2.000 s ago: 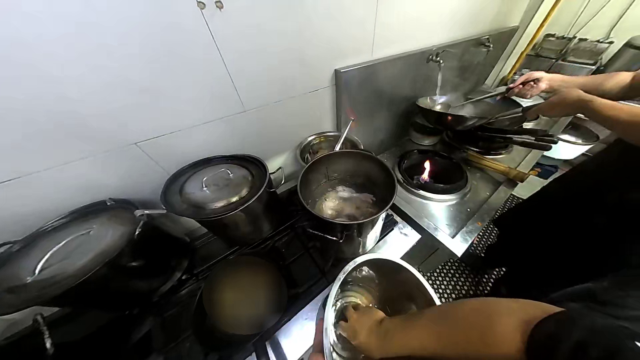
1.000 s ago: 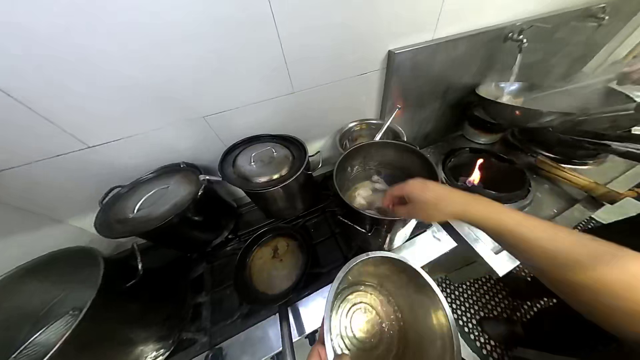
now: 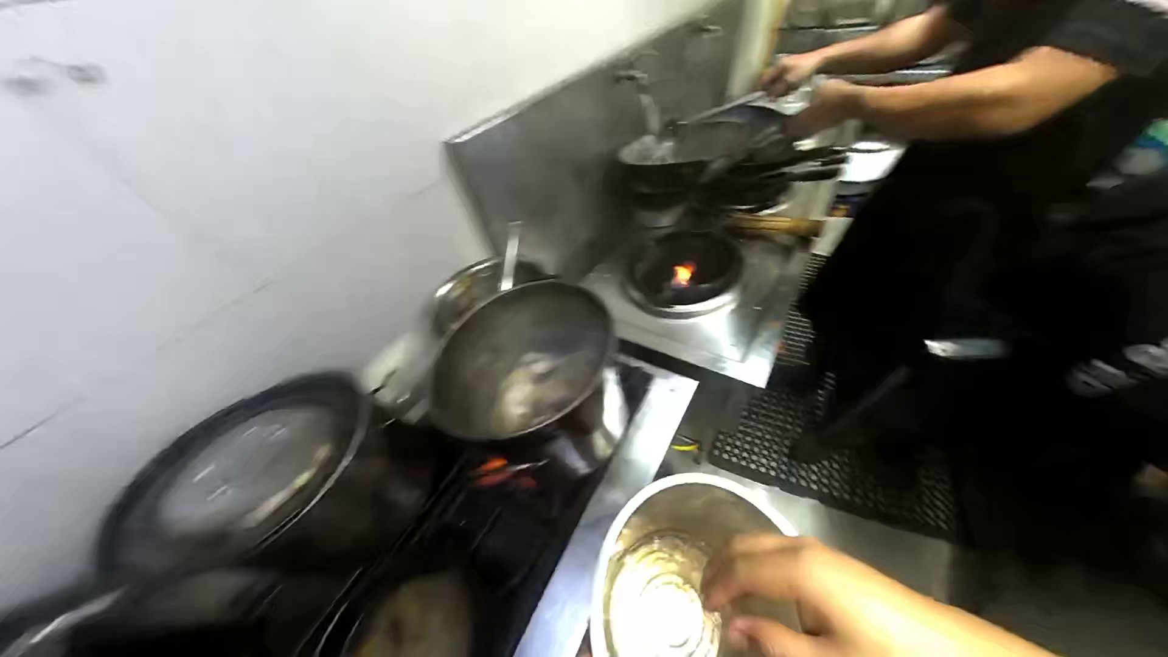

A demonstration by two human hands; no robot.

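My right hand [image 3: 785, 593] reaches over a steel bowl [image 3: 689, 502], its fingers parted and nothing seen between them. A bit of my left hand [image 3: 585, 646] shows at the bowl's lower left side, against its outside; the rest is out of the frame. Bright light glints off the bowl's ringed bottom, where a little clear liquid seems to lie. Beyond the bowl, a deep metal pan [image 3: 566, 319] stands tilted over the stove, with pale food in liquid; blur hides what the food is. Behind it sits a smaller steel bowl [image 3: 447, 297] with a metal utensil handle [image 3: 511, 255] sticking out.
A large lidded pot [image 3: 151, 488] and a dark pan [image 3: 429, 616] stand at the left. Flames [image 3: 497, 470] show under the deep pan, and another burner [image 3: 684, 274] is lit. At the right a person [image 3: 985, 164] in dark clothes handles a wok [image 3: 721, 141] by a running tap.
My right hand has come back from the deep pan to the steel bowl. The view has swung and blurred, and the co-worker's arms are in the frame again.
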